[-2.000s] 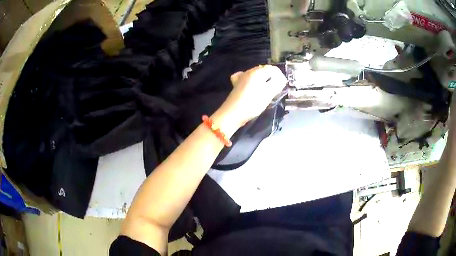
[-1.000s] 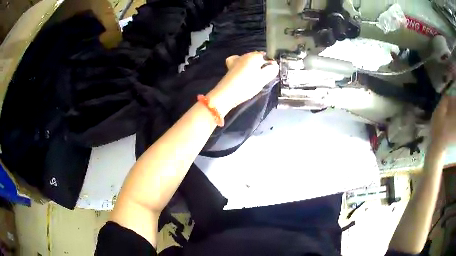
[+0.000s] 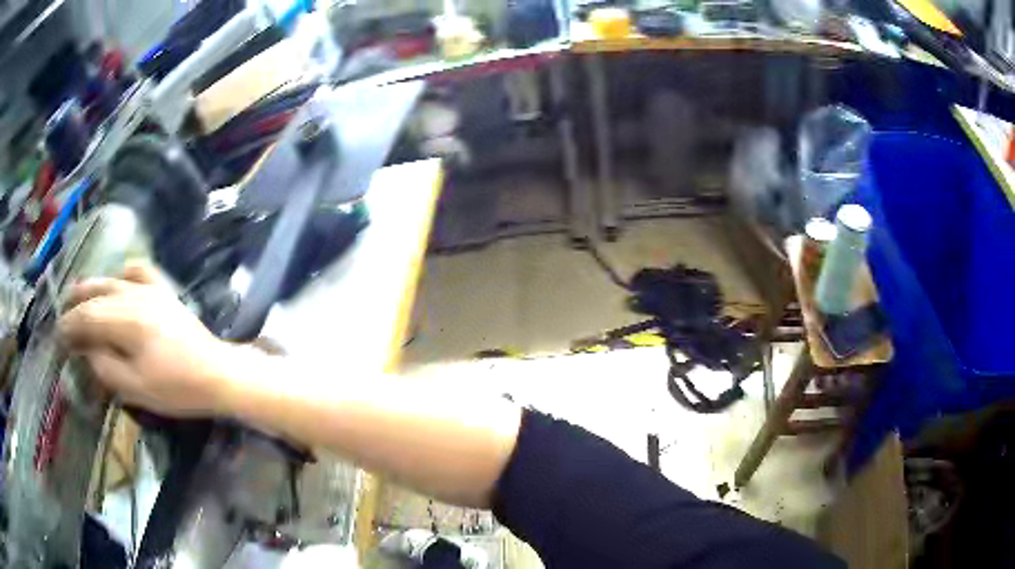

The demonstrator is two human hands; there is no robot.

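My right hand [image 3: 145, 347] is at the far left, with a bare forearm and a black sleeve reaching in from the lower right. Its fingers are curled at the pale, blurred sewing machine body [image 3: 111, 242]; whether they grip it or only rest on it cannot be told. A dark round part [image 3: 156, 183], possibly the handwheel, is just above the hand. The needle area and the black panels worked on before are not in view. My left hand is not in view.
A pale table edge [image 3: 417, 239] runs beside the machine. A wooden stool [image 3: 818, 339] holds two pale bottles [image 3: 844, 261] and a dark flat object. A blue bin [image 3: 946, 256] stands at right. A black tangled item [image 3: 685, 306] lies on the floor. A cluttered bench [image 3: 668, 47] is behind.
The view has swung far to the right, away from the needle and black panels. My left hand has left the picture. My right hand now shows at the machine.
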